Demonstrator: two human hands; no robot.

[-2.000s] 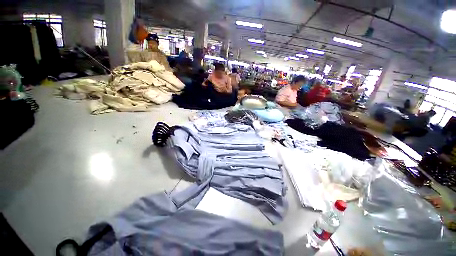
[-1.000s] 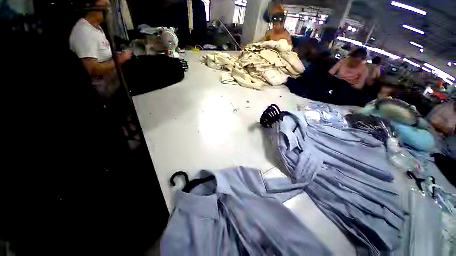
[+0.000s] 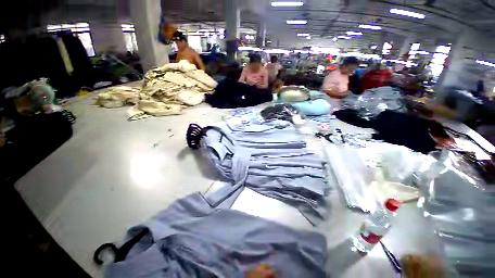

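A blue-grey shirt [image 3: 217, 233] lies on the white table at the bottom, cut off by the lower edge. Its black hanger [image 3: 126, 248] has the hook sticking out of the collar at the left. One sleeve reaches up towards a pile of blue-grey shirts [image 3: 277, 163], whose black hooks cluster at its left end. A small blurred skin-toned patch, perhaps fingertips, shows on the shirt at the bottom edge. I cannot tell which hand it belongs to or what it holds. No other part of my hands is visible.
A red-capped water bottle [image 3: 375, 227], a pen [image 3: 391, 257] and a blurred orange-brown thing [image 3: 422, 267] are at the lower right. Clear poly bags [image 3: 456, 190] lie behind them. A cream cloth heap [image 3: 176, 87], dark cloth and several people are further off.
Since one second ago, the view has swung right, bringing the bottle back in and leaving the person at the left out. The skin-toned patch now shows on the shirt.
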